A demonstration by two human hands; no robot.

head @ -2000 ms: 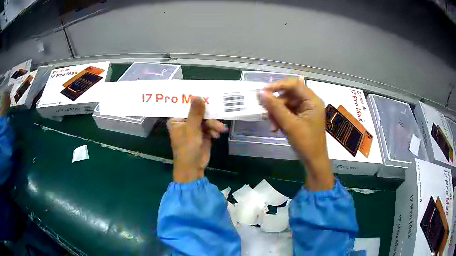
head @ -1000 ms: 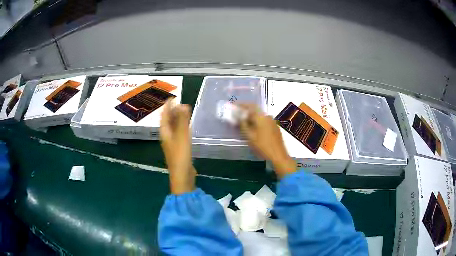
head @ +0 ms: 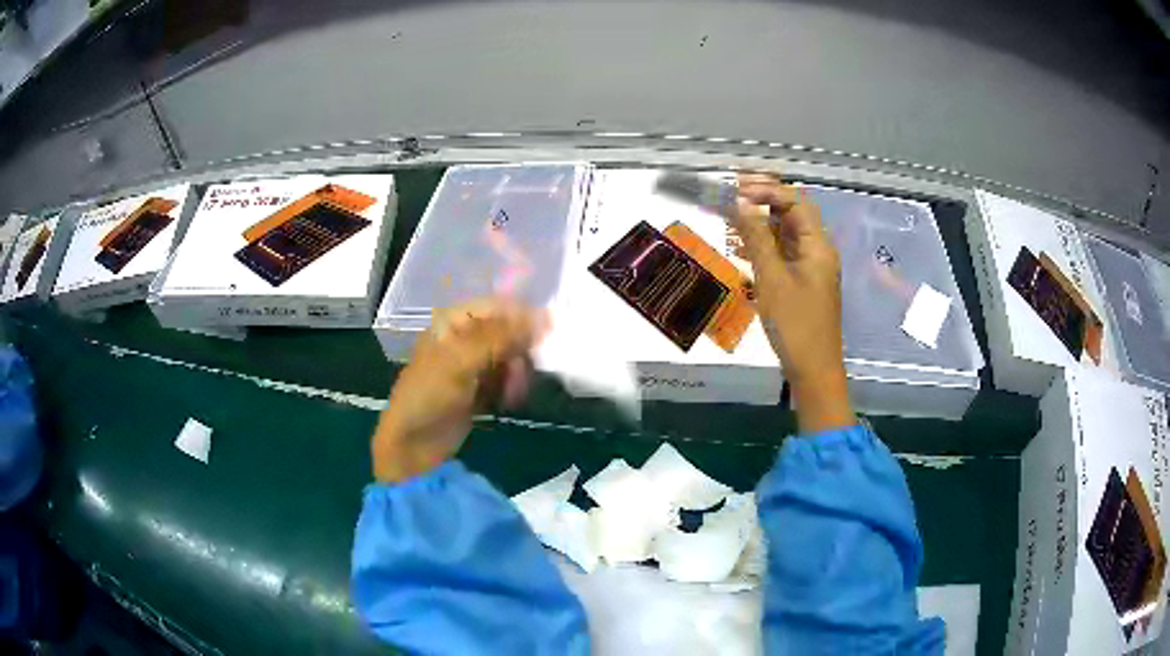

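Note:
My left hand is blurred, with a blurred white piece of paper at its fingertips, in front of the boxes. My right hand pinches a small blurred grey strip, which looks like a barcode label, above the top of a white outer box with an orange and black device picture. Print on the strip cannot be read. An inner box with a frosted clear cover stands left of that outer box. Another inner box stands right of it, with a white piece on its cover.
Outer boxes stand left along the grey rail. More boxes stand at right, one upright. Torn backing papers lie heaped in front of me, one scrap at left. A blue sleeve shows at far left.
The outer box I held two seconds ago is out of my hands, in the row at left. My hands have moved apart, one with white paper, one with the strip. The boxes appear further left.

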